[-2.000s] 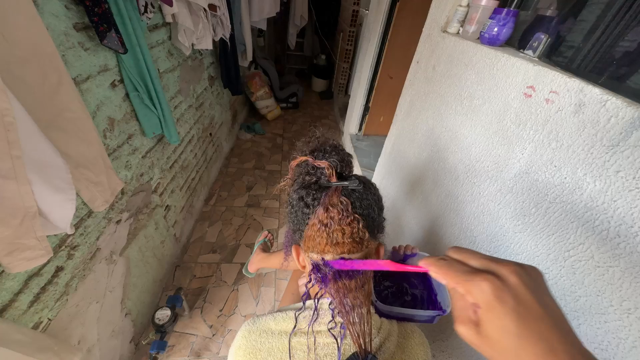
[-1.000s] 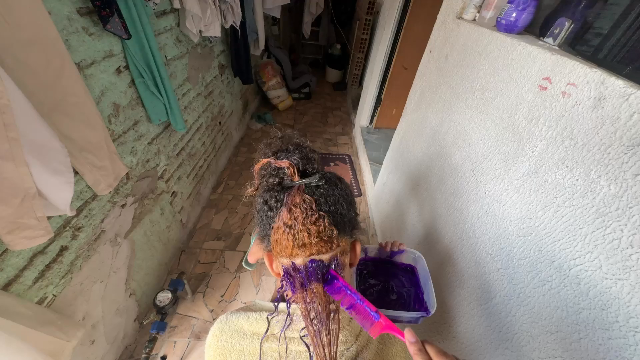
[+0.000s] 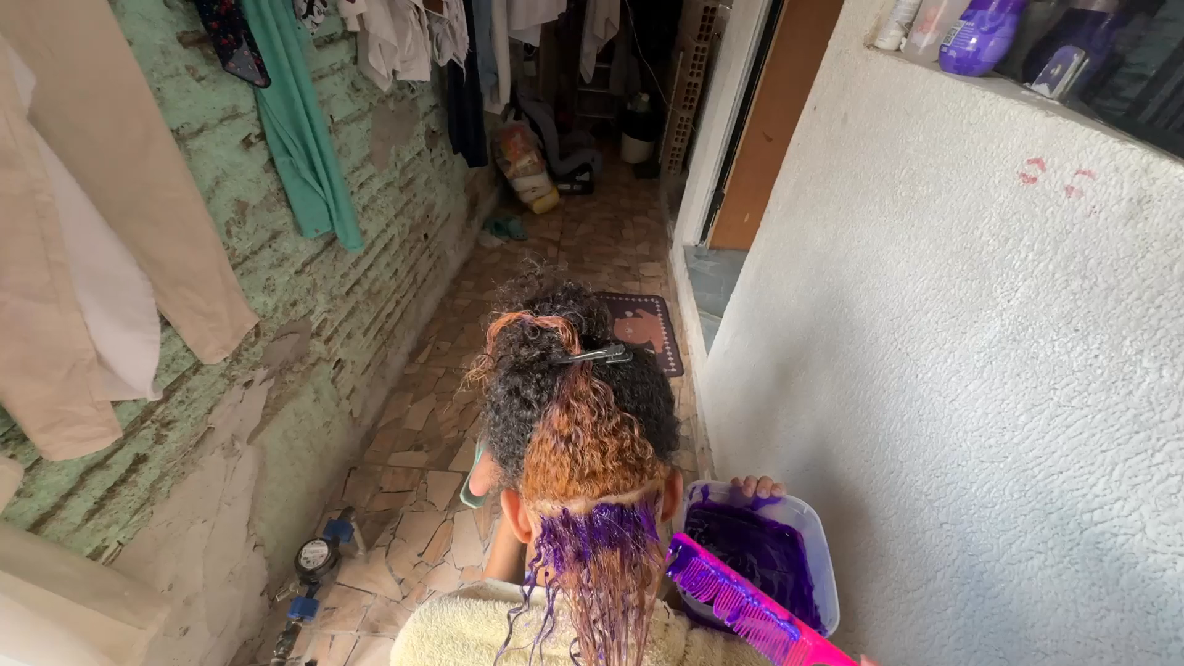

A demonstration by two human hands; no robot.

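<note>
A seated person's curly hair [image 3: 592,444] is seen from behind, dark at the sides and orange in the middle, pinned up with a metal hair clip [image 3: 606,354]. Purple dye coats the loose lower section [image 3: 597,536] at the nape. Only a fingertip of my right hand [image 3: 868,660] shows at the bottom edge, at the end of a pink comb [image 3: 758,606] with purple dye on its teeth. The comb lies over the near side of a plastic tub [image 3: 828,555] of purple dye, whose far rim the seated person's fingers hold. My left hand is out of view.
A yellow towel [image 3: 462,629] covers the person's shoulders. A white textured wall [image 3: 971,370] rises close on the right, with bottles [image 3: 980,37] on its ledge. Clothes [image 3: 305,148] hang along the green wall at left. A water meter [image 3: 315,558] stands low at left; a mat [image 3: 647,328] lies ahead.
The pink comb has moved from the hair at the nape to the tub at the right. My right hand, largely visible two seconds ago, is now almost entirely below the frame.
</note>
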